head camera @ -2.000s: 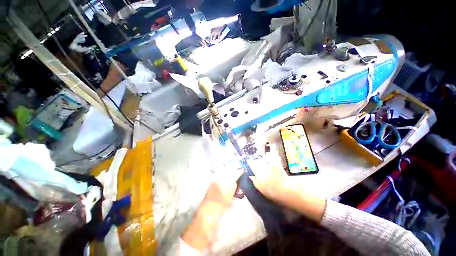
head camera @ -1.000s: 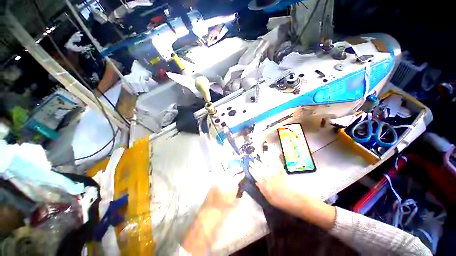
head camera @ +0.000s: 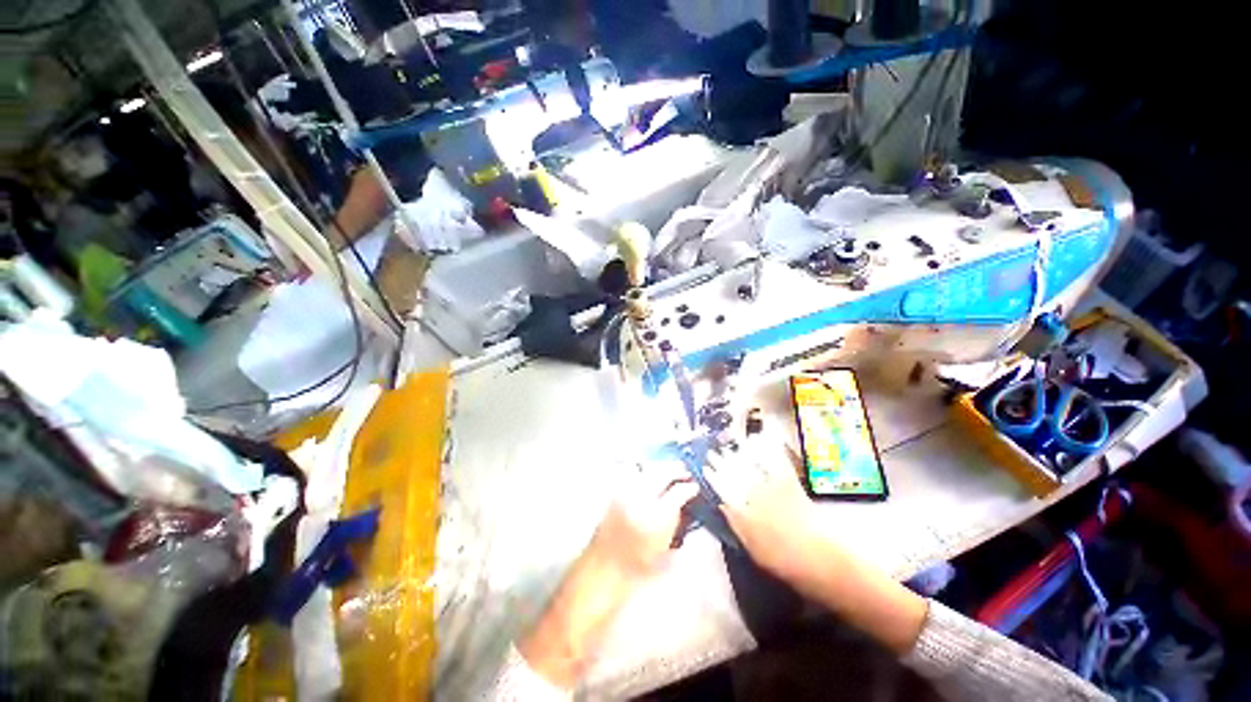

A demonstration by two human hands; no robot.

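Note:
A narrow dark fabric strip [head camera: 712,520] runs from the needle area of the white and blue sewing machine [head camera: 878,291] towards the wearer. My left hand [head camera: 635,528] lies on its left side, fingers at the strip. My right hand [head camera: 768,510] lies on its right side, fingertips close to the presser foot [head camera: 707,422]. Both hands hold the strip near the needle. Glare washes out the fingertips and the needle area.
A lit smartphone [head camera: 838,435] lies under the arm. A yellow tray [head camera: 1017,455] with blue-handled scissors [head camera: 1048,414] stands right, above a red basket [head camera: 1032,582]. Yellow tape [head camera: 391,521] with a blue scrap [head camera: 323,564] covers the left edge. White cloth scraps lie behind.
The camera view has shifted, so the machine and table appear lower and further right. Both hands stay at the strip by the needle; my left hand's fingers look more bent.

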